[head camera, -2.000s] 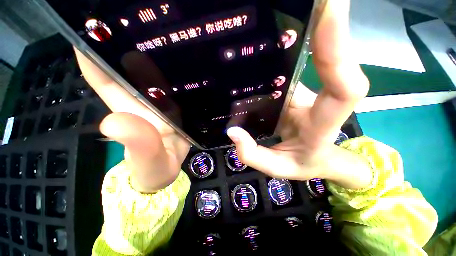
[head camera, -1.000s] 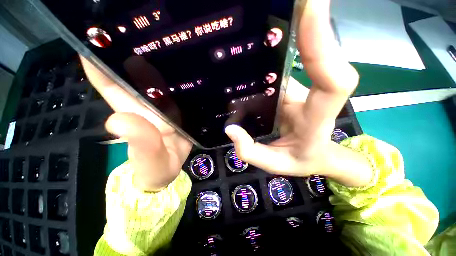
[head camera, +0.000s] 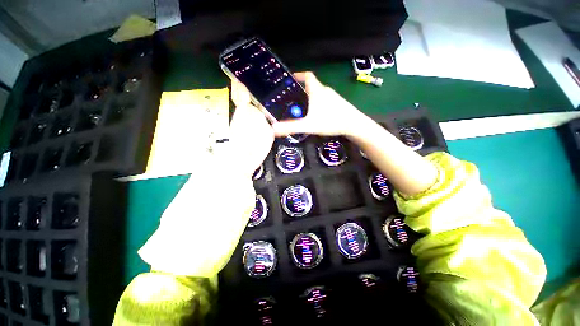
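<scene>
A mobile phone (head camera: 264, 79) with a lit dark screen is held tilted above the back edge of the foam tray. My left hand (head camera: 245, 118) is around its lower left side, partly washed out by glare. My right hand (head camera: 318, 108) is at its lower right side, with a thumb near the bottom of the screen. The foam tray (head camera: 343, 192) below holds several round smartwatches (head camera: 296, 200) with small coloured text lit on dark faces. One pocket near its middle is bare. My forearms hide part of the tray.
Dark side trays (head camera: 95, 191) with mostly unlit watches lie at left. A yellow paper sheet (head camera: 184, 127) lies beside them. Stacked trays (head camera: 299, 25) stand at the back. Small white items with a yellow piece (head camera: 365, 77) and white paper sheets (head camera: 464, 51) lie back right.
The phone and both hands have moved away from the camera, down toward the tray's back edge. The phone looks much smaller, and its screen shows a blue round mark near the bottom.
</scene>
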